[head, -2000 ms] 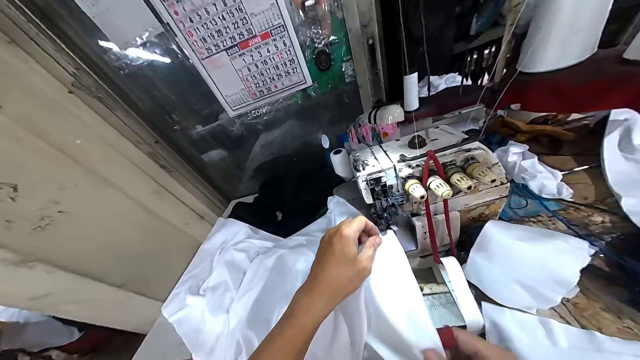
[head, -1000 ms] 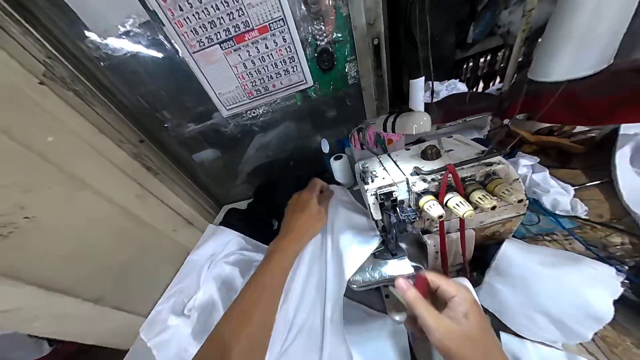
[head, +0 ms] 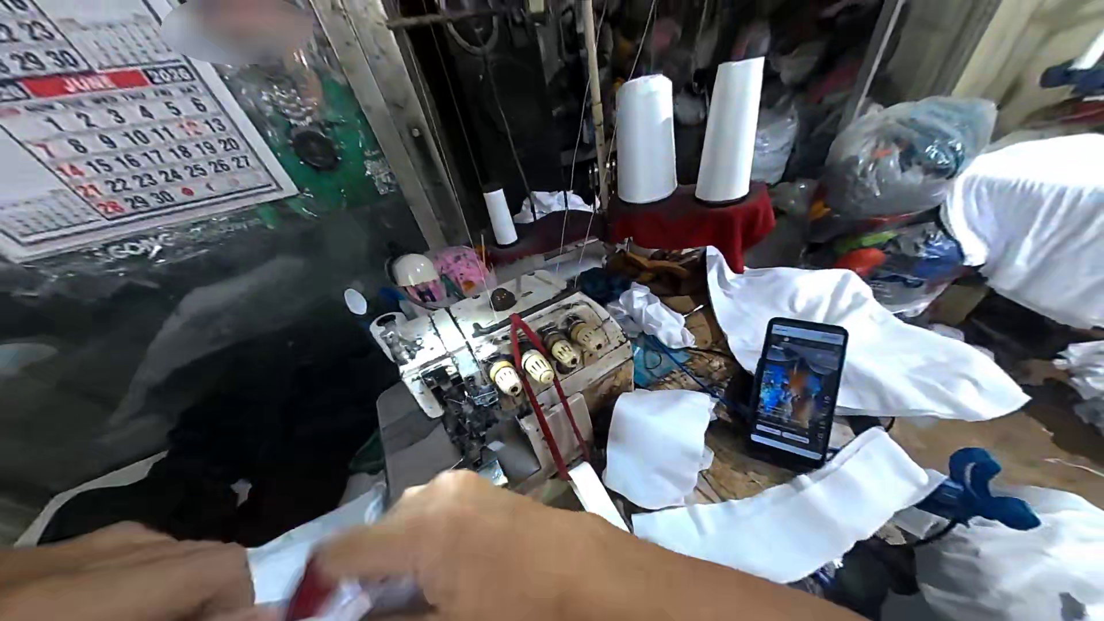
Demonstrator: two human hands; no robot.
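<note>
In the head view both hands are blurred at the bottom edge. My left hand lies over white fabric, low and left of an overlock sewing machine; its fingers cannot be made out. My right hand is just in front of the machine, bent around a small red-and-silver tool, whose kind the blur hides. A red band loops over the machine's tension dials. Beyond my right wrist lie a white fabric piece and a white fabric strip.
A lit smartphone leans right of the machine, near a larger white cloth. Tall white thread cones stand behind on red cloth. A blue clamp or holder is at the right. A wall with a calendar borders the left.
The left hand was up beside the machine on the white fabric and is now low at the left. The fabric has come away from the presser foot area. The view has swung right.
</note>
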